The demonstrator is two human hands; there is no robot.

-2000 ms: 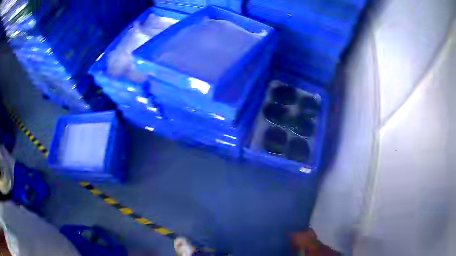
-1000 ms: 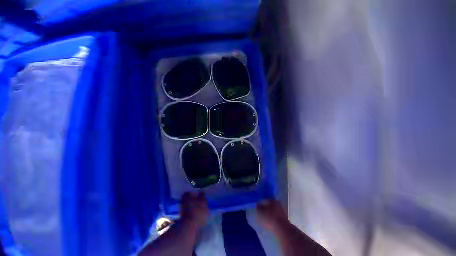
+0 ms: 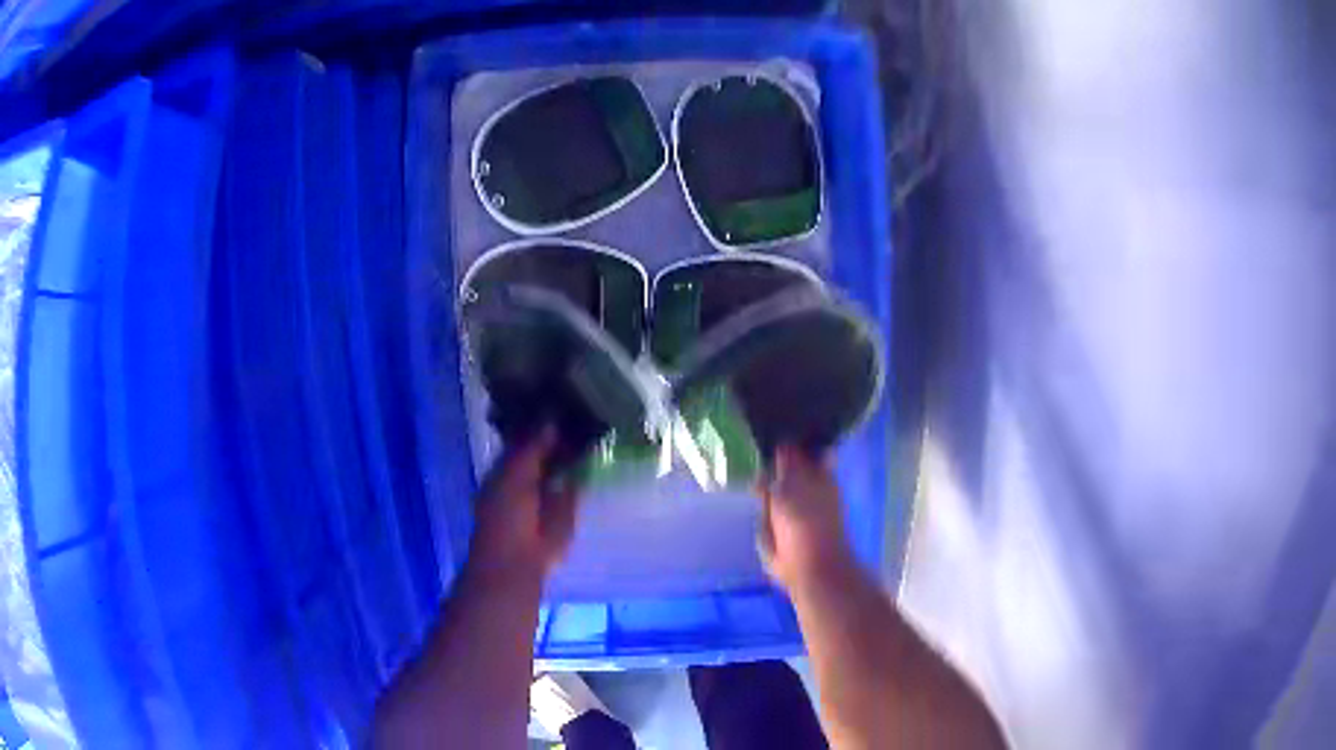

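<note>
A blue crate [image 3: 859, 176] with a pale liner [image 3: 659, 542] stands in front of me. Four rounded green and black covers with pale rims, such as the upper left cover [image 3: 564, 154] and the upper right cover [image 3: 747, 154], lie on the liner in two rows. My left hand [image 3: 525, 498] holds one cover [image 3: 550, 359], and my right hand [image 3: 799, 506] holds another cover [image 3: 806, 366]. Both are blurred, tilted and raised over the lower row, partly hiding it. My fingertips are partly hidden by the covers.
Stacked blue crates [image 3: 279, 366] rise close on the left. More blue crate sides show at the top. A large whitish surface [image 3: 1143, 293], blurred, fills the right. Dark shoes or legs [image 3: 755, 703] show below the crate's near edge.
My hands have moved from the crate's near edge into it. The two nearest covers have left the liner and are in my hands. The view is closer to the crate.
</note>
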